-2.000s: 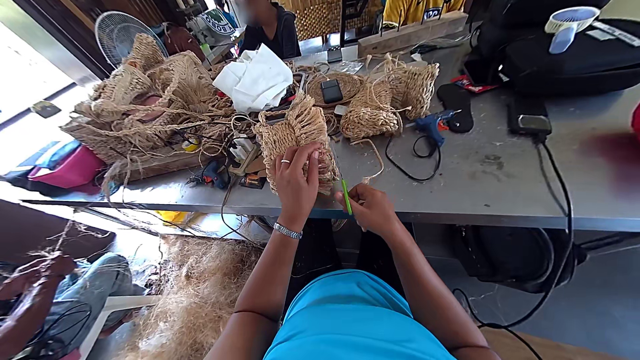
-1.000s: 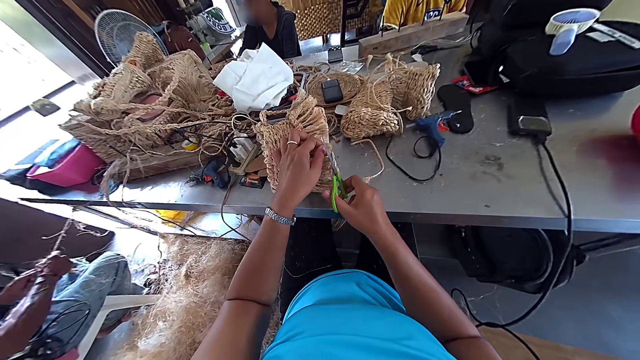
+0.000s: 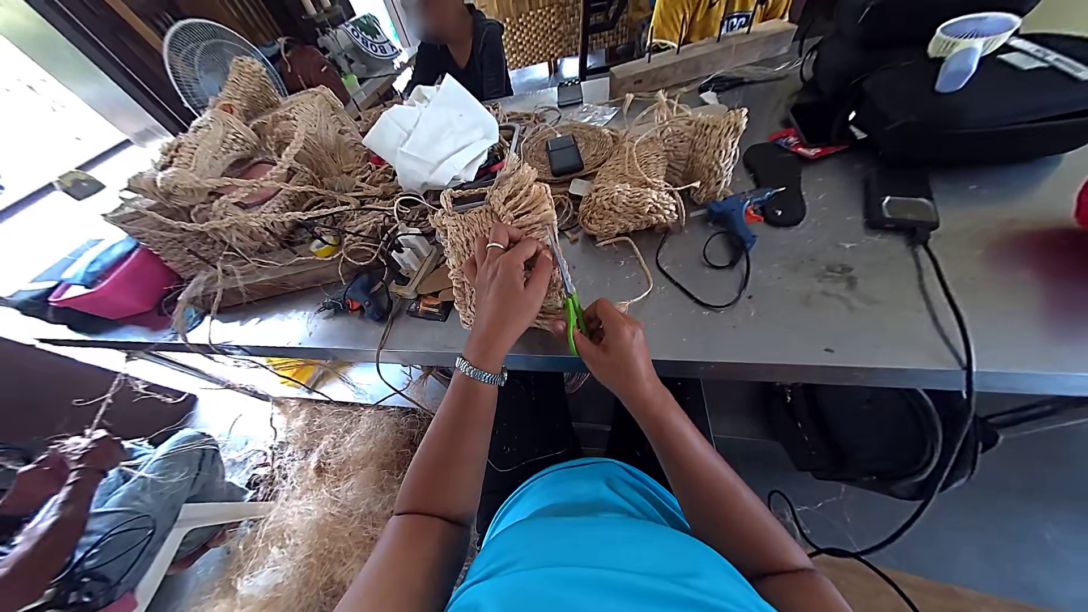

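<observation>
A woven natural-fibre piece (image 3: 463, 255) with looped braids at its top lies near the table's front edge. My left hand (image 3: 510, 285), with a ring and a metal watch band at the wrist, rests on it, fingers bent and pressed to the weave. In my right hand (image 3: 614, 344) are green-handled scissors (image 3: 574, 316). Their blades point up and away, along the right side of the woven piece; whether they touch a strand I cannot tell. A thin cord (image 3: 642, 263) curls on the table just right of the scissors.
Heaped braided fibre (image 3: 289, 161) fills the left of the metal table (image 3: 816, 314). Behind my hands are a white cloth (image 3: 438, 132) and woven pouches (image 3: 629, 183). Blue glue guns (image 3: 735, 212), (image 3: 365, 297) lie either side. Two people are nearby, one seated lower left, one behind the table.
The scissors have turned upward along the right side of the woven piece, their blades now plainly seen. My left hand has shifted slightly on the weave.
</observation>
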